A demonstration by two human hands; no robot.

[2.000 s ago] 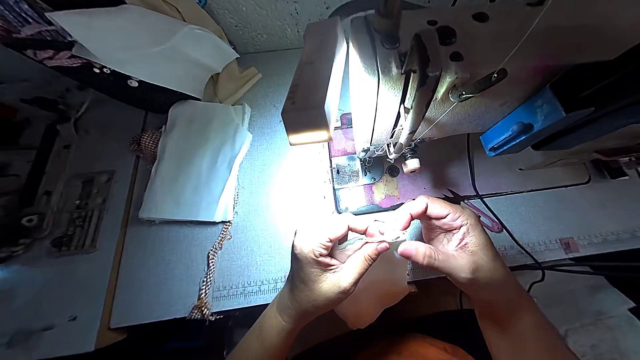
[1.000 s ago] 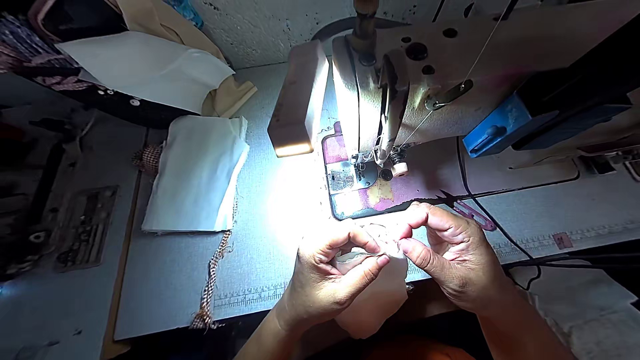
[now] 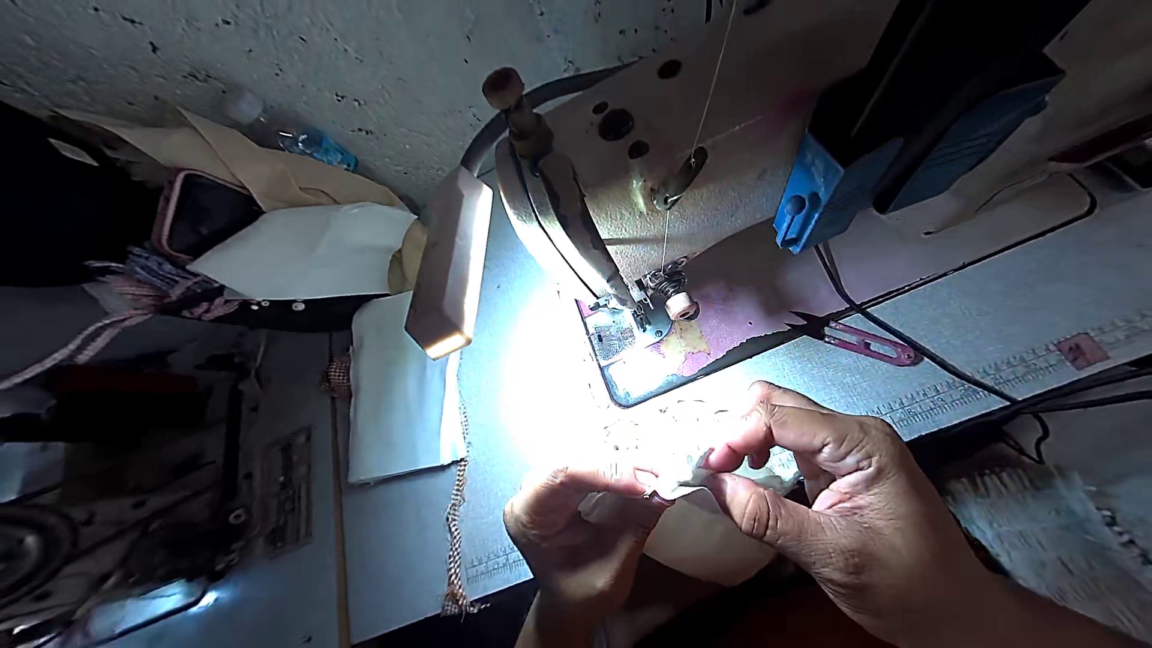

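Note:
My left hand (image 3: 585,522) and my right hand (image 3: 837,495) pinch a piece of pale fabric (image 3: 706,535) between thumbs and fingers, just in front of the sewing machine's bed. The fabric's upper part is washed out by the lamp's glare, and its lower part hangs below the fingers. Beyond the hands stands the sewing machine (image 3: 756,171), its presser foot (image 3: 643,315) over the needle plate with no cloth seen under it. Pink-handled thread snips (image 3: 868,344) lie on the table to the right, above my right hand.
A lit lamp (image 3: 450,270) hangs left of the needle. A stack of white fabric pieces (image 3: 396,396) lies at left beside a braided cord (image 3: 457,531). A phone (image 3: 202,216) rests among cloths. A blue holder (image 3: 810,193) is at the machine's right; black cables (image 3: 945,360) cross the table edge.
The view has turned and shifted, now showing the phone at left. Both hands keep hold of the fabric, and the fingers have shifted along it.

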